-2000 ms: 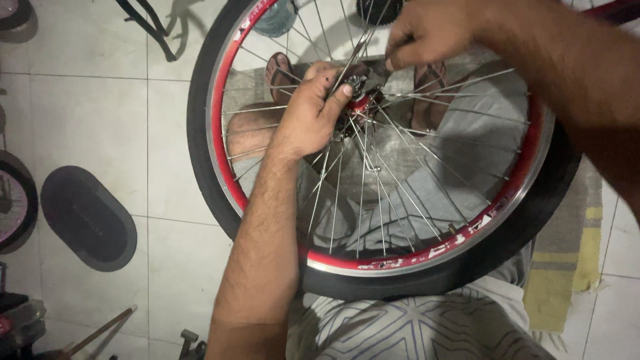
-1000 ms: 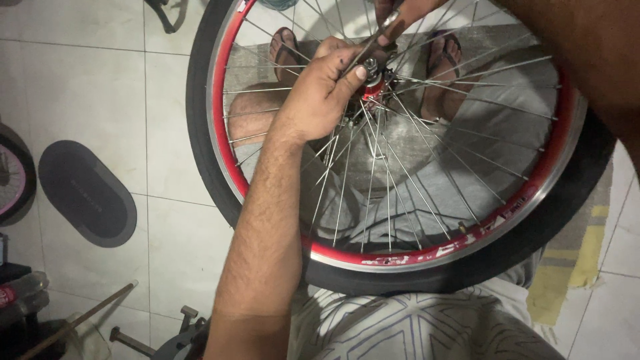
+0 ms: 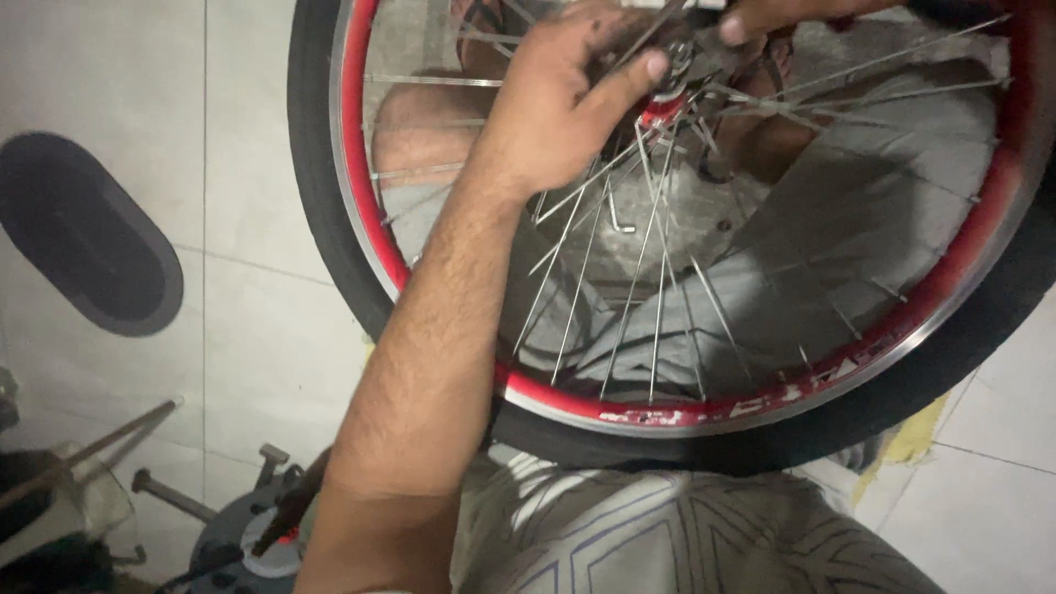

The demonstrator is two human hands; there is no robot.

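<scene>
A bicycle wheel with a red rim (image 3: pixel 577 398), black tyre and thin metal spokes lies across my lap. My left hand (image 3: pixel 577 91) is at the red hub (image 3: pixel 662 109), its thumb beside the axle end and its fingers around a flat metal tool, seemingly a wrench (image 3: pixel 648 31). At the top edge my right hand (image 3: pixel 767 18) is partly cut off by the frame, its fingertip close to the hub; what it holds, if anything, is hidden. A small bent metal piece, like a hex key (image 3: pixel 620 221), shows among the spokes below the hub.
A dark oval pad (image 3: pixel 91 235) lies on the white tiled floor (image 3: pixel 264 330) at left. Lower left are a thin stick (image 3: pixel 124 433), a clear container (image 3: pixel 103 503) and a grey round metal object (image 3: pixel 239 528) with bolt-like parts. A yellow-edged cloth (image 3: pixel 903 445) shows beneath the tyre at right.
The view has shifted, and the hub and both hands sit nearer the top edge. My left hand stays at the hub. More of the grey round object shows at lower left.
</scene>
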